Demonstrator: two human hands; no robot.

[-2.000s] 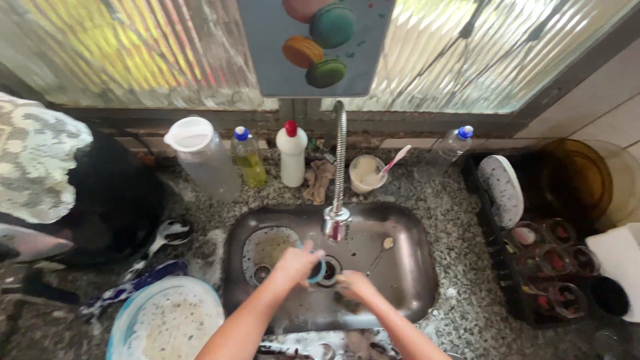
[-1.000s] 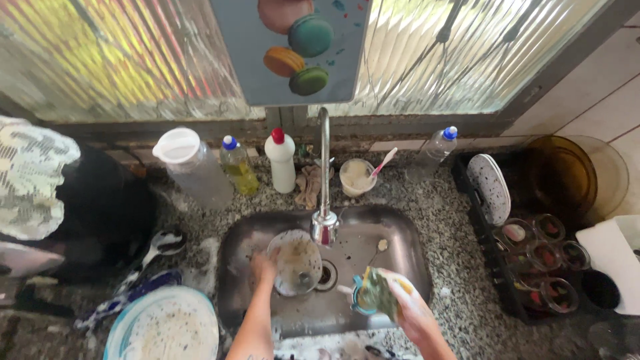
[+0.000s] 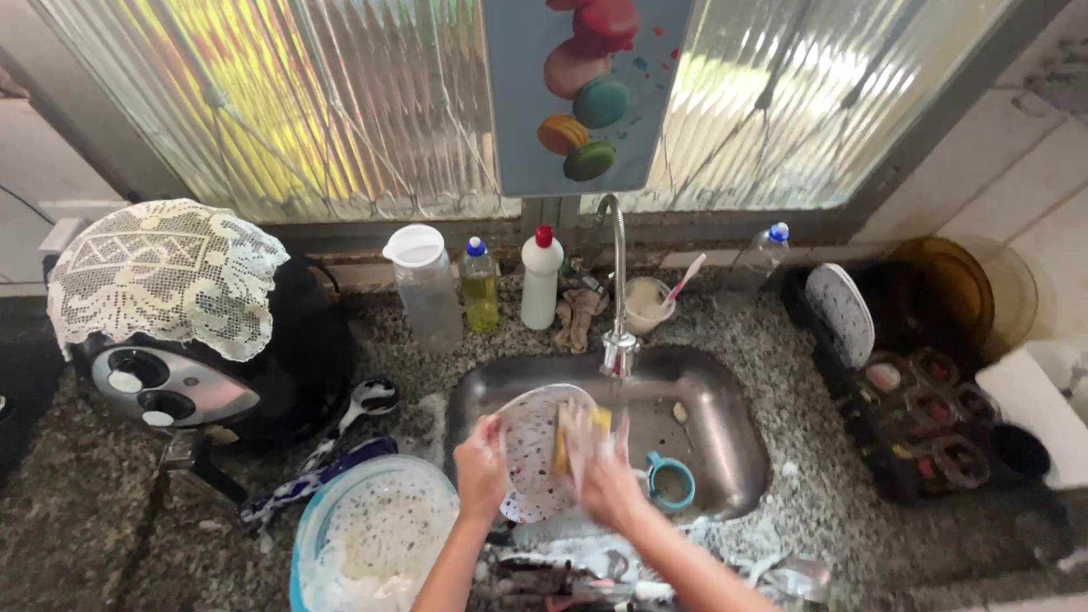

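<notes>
Over the steel sink point(image 3: 731, 408), my left hand point(image 3: 482, 467) grips the left rim of a speckled white plate point(image 3: 531, 450), which is tilted. My right hand point(image 3: 605, 472), blurred, presses a yellow sponge point(image 3: 563, 438) against the plate's face. A light blue mug point(image 3: 671, 483) rests in the basin to the right of my right hand. The metal faucet point(image 3: 620, 340) stands behind the plate. A soapy speckled plate point(image 3: 391, 527) lies on a blue-rimmed one at the left of the sink.
Soapy utensils point(image 3: 595, 578) lie along the sink's front edge. A pitcher point(image 3: 425, 289), a yellow-green soap bottle point(image 3: 480, 289) and a white bottle point(image 3: 541, 280) line the back. An air fryer point(image 3: 187, 340) stands left; a black dish rack point(image 3: 829, 365) with glasses and a plate stands right.
The plate has been lifted from the basin's left side and tilted up. The blue mug, by my right hand one second ago, now lies in the sink. My right hand has moved left with the sponge.
</notes>
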